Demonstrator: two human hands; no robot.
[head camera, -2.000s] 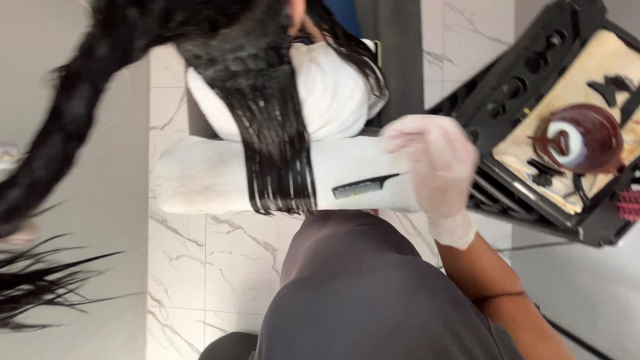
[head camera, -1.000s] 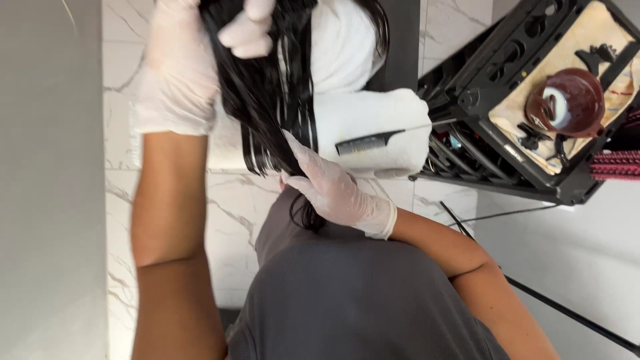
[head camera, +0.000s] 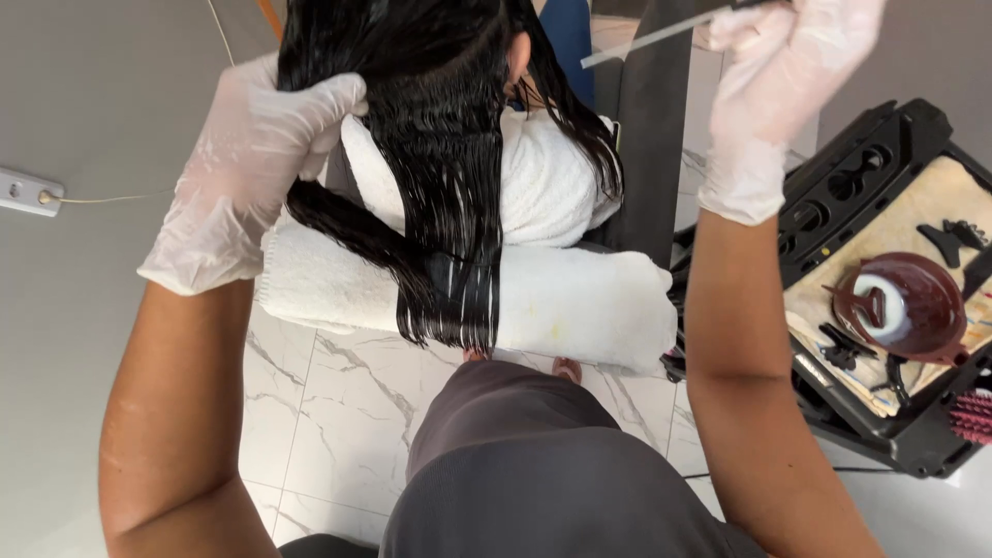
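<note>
My left hand (head camera: 260, 147), in a whitish translucent glove, is closed on a thick section of wet black hair (head camera: 387, 46) at the upper left. A lower section (head camera: 457, 178) hangs combed flat over a white towel (head camera: 589, 302) laid across the chair back. One twisted strand slants onto it from the left. At the upper right my gloved right hand (head camera: 783, 85) holds a comb by its dark part, cut off by the frame's top edge; its pale thin tail (head camera: 659, 37) points left. A seated person's ear shows beside the hair, with another white towel (head camera: 542, 186) round the shoulders.
On the right stands a black trolley (head camera: 914, 449) with a stained cloth, a maroon bowl (head camera: 930, 310) holding white cream and a brush, and black hair clips (head camera: 845, 349). A pink-bristled brush (head camera: 973, 415) lies at its corner. A socket with a cable (head camera: 27, 190) is at the left wall.
The comb that lay on the rolled towel is now in my right hand, which has risen from the hair ends to the upper right. My left hand now grips hair at the upper left.
</note>
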